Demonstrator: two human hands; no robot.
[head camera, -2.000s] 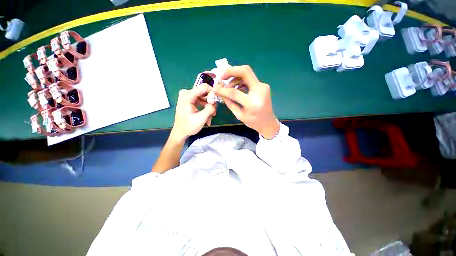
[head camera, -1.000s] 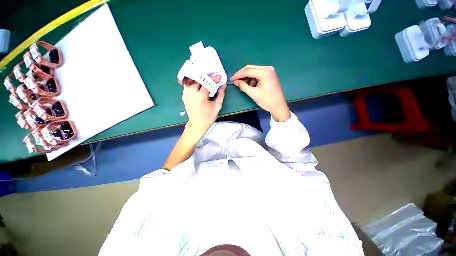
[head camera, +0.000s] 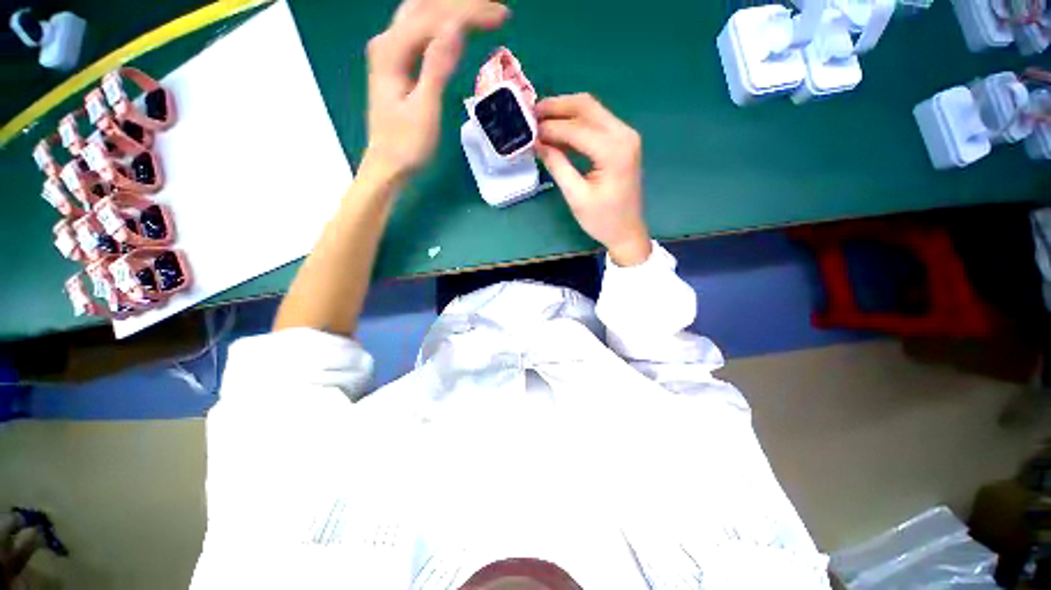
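A smartwatch (head camera: 504, 121) with a dark screen and pink case sits on a white stand (head camera: 503, 182) on the green bench top. Its pink strap (head camera: 503, 72) rises behind the screen. My right hand (head camera: 592, 161) pinches the watch's right edge with thumb and fingertips. My left hand (head camera: 415, 75) is raised to the upper left of the watch, apart from it, fingers spread and pointing right; I see nothing in it. Both hands are bare.
Rows of pink watches (head camera: 138, 219) lie on a white sheet (head camera: 248, 173) at left. Empty white stands (head camera: 763, 55) stand at upper right, with loaded ones beyond. A yellow edge line (head camera: 150, 42) crosses upper left. A red stool (head camera: 887, 277) and clear plastic bag (head camera: 922, 556) are below.
The white stand now stands upright on the bench, with the watch facing up on it. My left hand has let go and moved up and left. My right hand has come onto the watch's edge.
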